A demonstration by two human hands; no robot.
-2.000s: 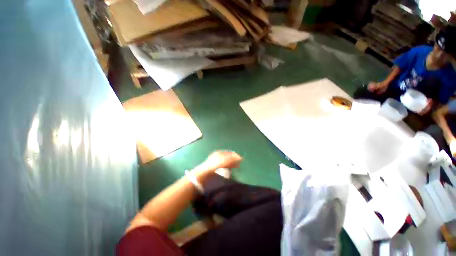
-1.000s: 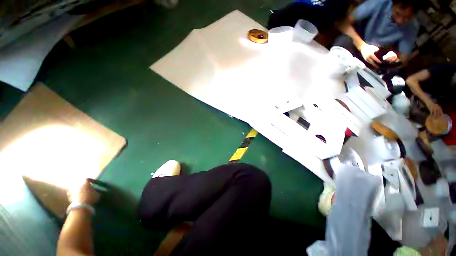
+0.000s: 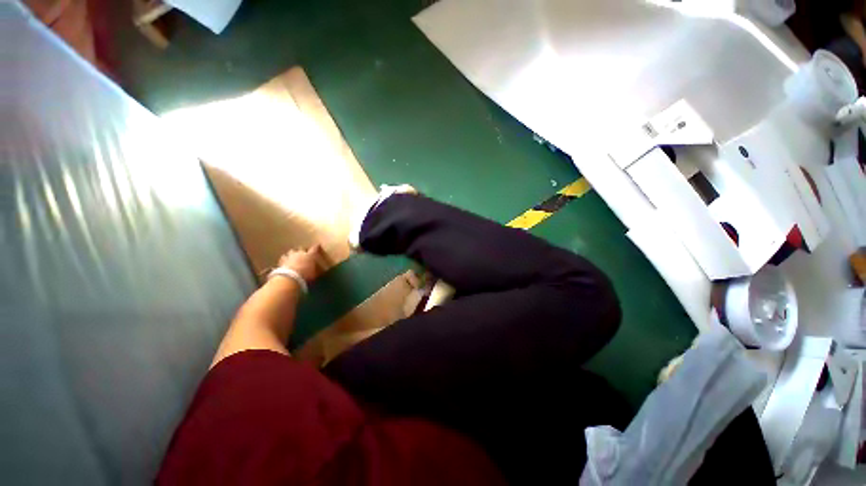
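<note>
My left hand, with a pale band at the wrist, reaches down to the near edge of a tan cardboard sheet on the floor. Its fingers are small and blurred, so I cannot tell whether they grip the edge. A translucent white-grey soft bag stands tilted at the lower right, beside my dark-trousered leg; its contents are hidden. A crumpled white bunch is at its lower end. My right hand is not in view.
A white-covered surface at the right bears open white cartons and round tubs. Plastic sheeting rises at the left. My shoe touches the cardboard. Yellow-black tape crosses the green floor.
The view has swung back left and closer to my lap. My left hand remains at the cardboard's near edge, and the sheet now lies against my shoe. The neighbours have left the view.
</note>
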